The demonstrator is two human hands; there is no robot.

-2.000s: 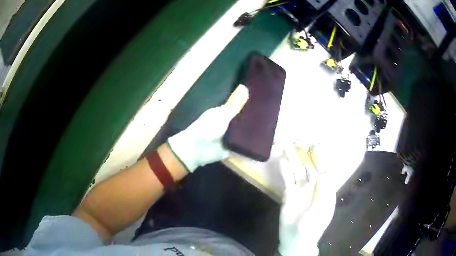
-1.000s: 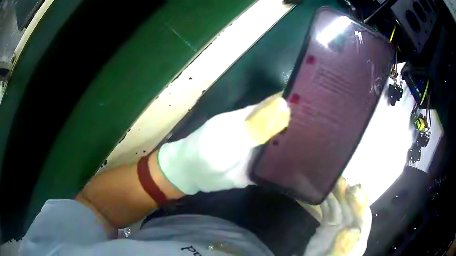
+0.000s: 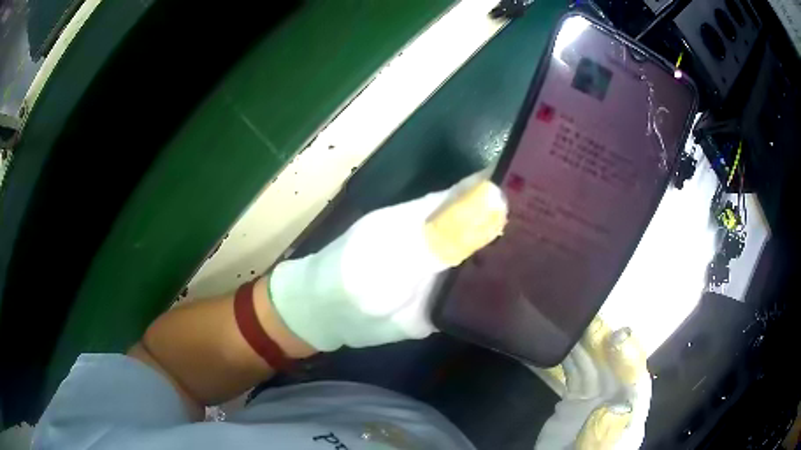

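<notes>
A large dark smartphone (image 3: 580, 202) with a scratched, reddish glossy screen is held up close in front of me, tilted. The screen shows small lines of text and small red squares. My left hand (image 3: 395, 250), in a white glove with a yellowish thumb tip, grips the phone by its left edge; the fingers behind it are hidden. My right hand (image 3: 604, 387), also gloved, is at the phone's lower right corner with its fingers curled. The phone hides part of it, and I cannot tell whether it touches the phone.
Black socket panels (image 3: 716, 39) with wires stand at the upper right. Small wired parts (image 3: 729, 218) lie on the white sheet (image 3: 672, 255) to the right. A green conveyor belt (image 3: 263, 114) with worn cream edging (image 3: 329, 158) runs along the left.
Since two seconds ago, my left hand has brought the phone closer and its screen now shows text. My right hand has moved to the phone's lower corner. Little differs from one second ago.
</notes>
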